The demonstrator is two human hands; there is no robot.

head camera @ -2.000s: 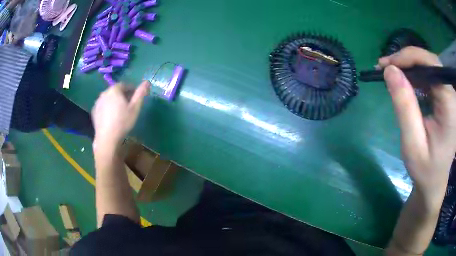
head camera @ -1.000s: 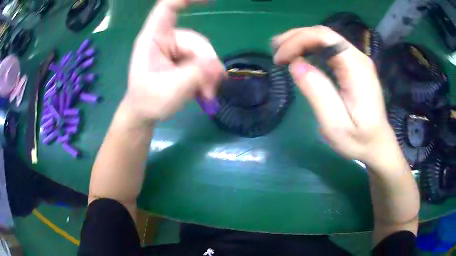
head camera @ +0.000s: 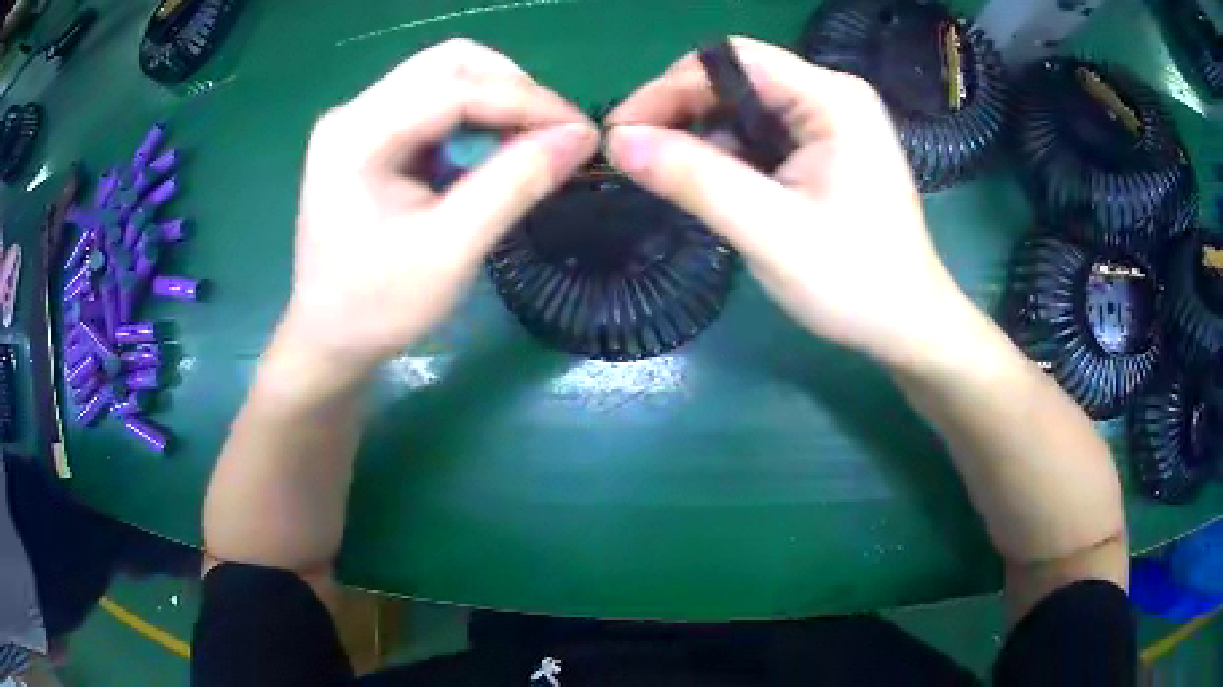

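A black ribbed fan housing [head camera: 610, 282] lies on the green bench in front of me, its far part hidden by my hands. My left hand [head camera: 416, 201] is closed around a battery [head camera: 470, 148]; only its teal end shows between the fingers. My right hand [head camera: 805, 201] holds a dark stick-like tool [head camera: 735, 91] against its palm and fingers. Thumbs and forefingers of both hands are pinched and nearly meet above the housing's far edge. What they pinch is too small to tell.
A heap of purple batteries [head camera: 121, 295] lies at left, beside a long dark strip [head camera: 54, 336]. Several black housings stand at right, one with a pale circuit board [head camera: 1116, 306]. Another black housing [head camera: 188, 34] is at far left. A grey upright [head camera: 1039, 30] stands at far right.
Two seconds ago the battery lay on the bench; now my left hand holds it. Both hands have come together over the housing. The view has swung, so the battery heap sits further left.
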